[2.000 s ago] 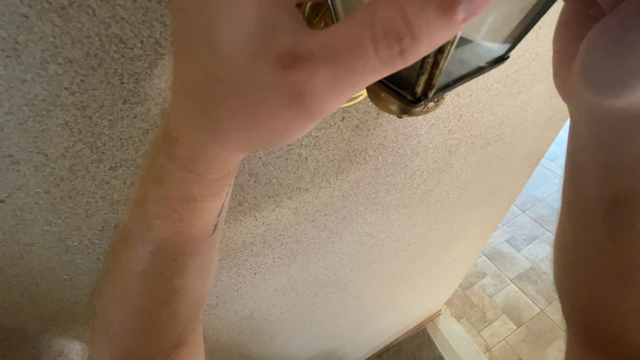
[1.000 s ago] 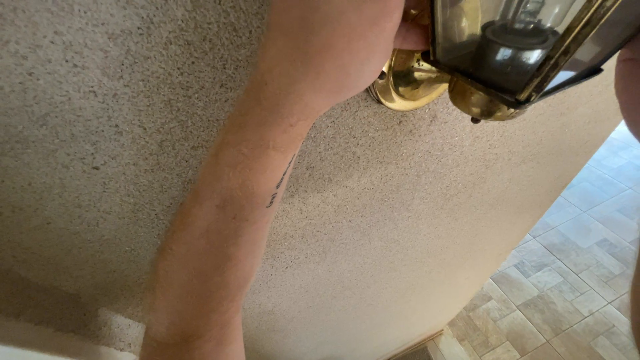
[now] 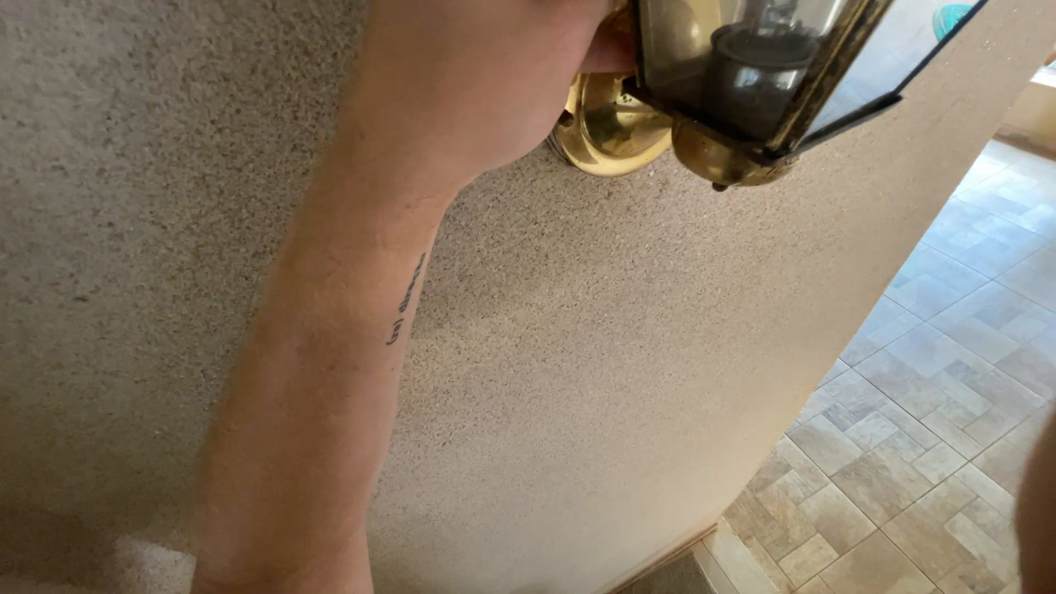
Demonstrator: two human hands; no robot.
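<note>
A wall lantern with glass panes and a dark and brass frame (image 3: 792,107) is at the top, cut off by the view's edge. Its round brass wall mount (image 3: 610,140) sits against the speckled wall. Inside the glass is a dark bulb socket (image 3: 759,74). My left hand (image 3: 487,74) is at the mount's upper left, with a finger behind the lantern's glass body; its fingertips are hidden, so its grip cannot be told. Of my right side only a blurred strip of arm (image 3: 1035,511) shows at the right edge; the right hand is out of view.
The speckled, textured wall (image 3: 561,346) fills most of the view and ends in an edge at the right. Beyond it lies a patterned tile floor (image 3: 899,412). A light trim strip (image 3: 734,561) runs along the floor at the wall's foot.
Two seconds ago my left hand reached across the front of the lantern; now it is at the mount's side. My right hand has left the view. The view has shifted.
</note>
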